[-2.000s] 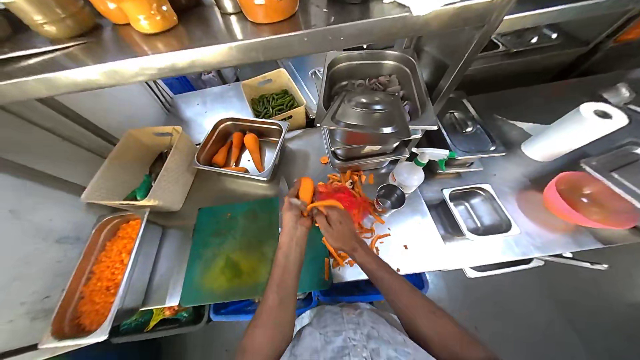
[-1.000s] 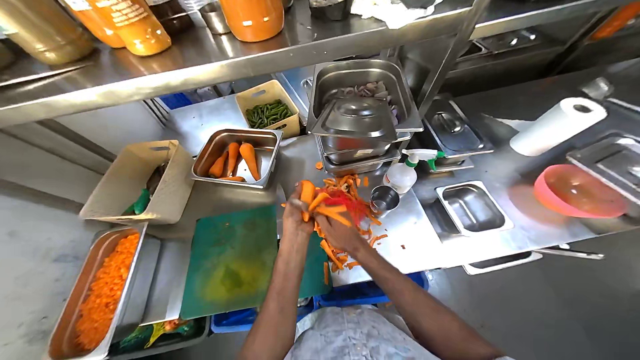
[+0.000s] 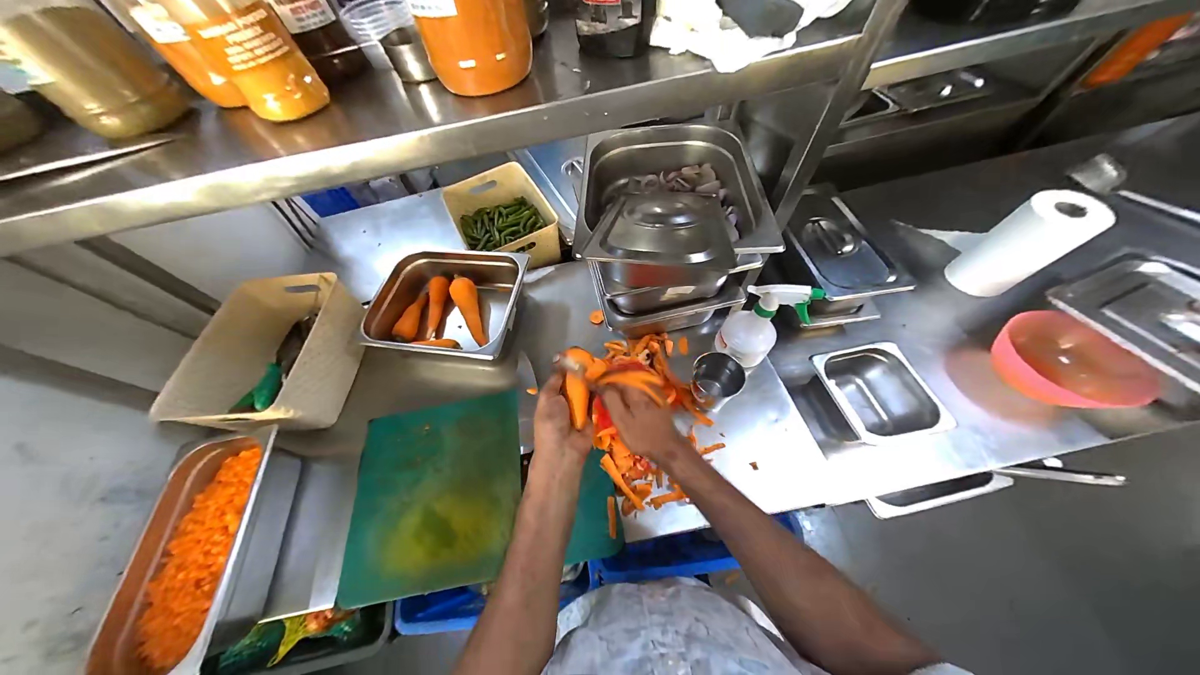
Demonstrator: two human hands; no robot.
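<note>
My left hand (image 3: 560, 417) is closed around a carrot (image 3: 577, 398) over the right edge of the green cutting board (image 3: 441, 497). Close beside it, my right hand (image 3: 639, 417) has orange peel strips (image 3: 636, 380) at its fingers; whether it also holds a tool cannot be told. Carrot peelings (image 3: 647, 478) and something red lie in a pile around and under this hand. Several whole carrots (image 3: 466, 307) rest in a steel pan (image 3: 511, 305) behind the board. A tall steel pan (image 3: 258, 553) of diced carrot (image 3: 202, 553) stands at the left.
Green chillies (image 3: 502, 225) fill a beige basket; another beige basket (image 3: 197, 384) holds a green-handled tool (image 3: 267, 386). Stacked steel pans (image 3: 675, 234), a spray bottle (image 3: 747, 333) and a steel cup (image 3: 718, 377) stand behind the peelings. A pink bowl (image 3: 1073, 361) and paper roll (image 3: 1031, 242) are farther right. A shelf (image 3: 469, 122) crosses above.
The carrot in my left hand, upright two seconds ago, now points down toward me. Both hands stay close together over the edge of the peelings.
</note>
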